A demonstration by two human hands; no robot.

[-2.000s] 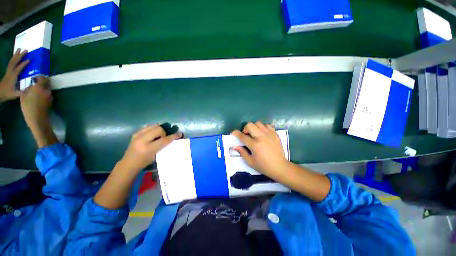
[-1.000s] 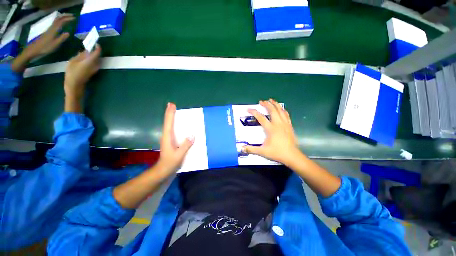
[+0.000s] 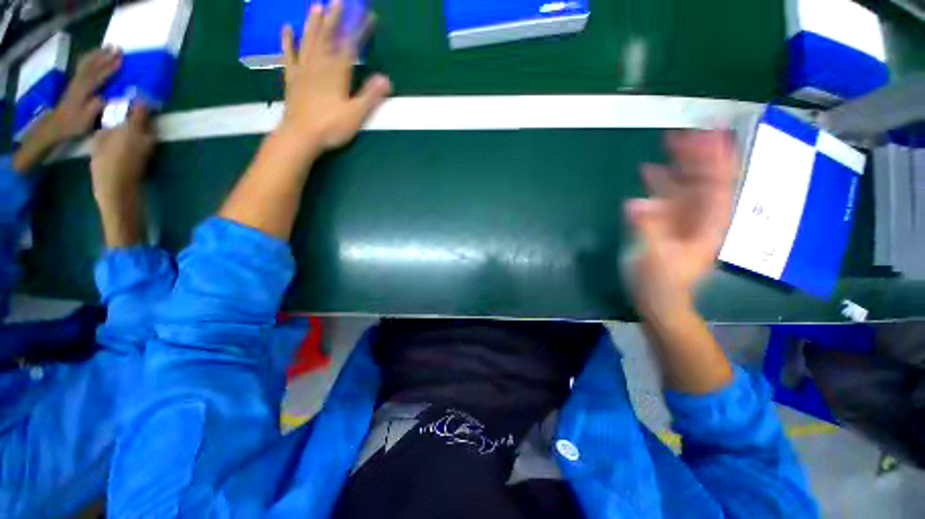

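My left hand point(image 3: 330, 96) is stretched over the far lane, its spread fingers over the right part of a blue-and-white box point(image 3: 266, 30) at the top edge; whether they touch it is unclear. My right hand point(image 3: 680, 218) is motion-blurred, fingers apart, with nothing seen in it. It is just left of a tilted stack of blue-and-white covers or open boxes point(image 3: 776, 208); contact cannot be told.
More boxes point(image 3: 517, 22) stand along the far green lane, one at far right point(image 3: 837, 51). A pale rail point(image 3: 507, 112) divides the lanes. A neighbouring worker's hands point(image 3: 122, 152) touch a box at left. Grey-edged pieces point(image 3: 898, 208) stand by the post. A white scrap point(image 3: 854, 311) lies near the edge.
The box with the black device pictures has left the near surface and my hands. My left hand moved forward to a box on the far lane; my right hand moved right. Far boxes shifted left.
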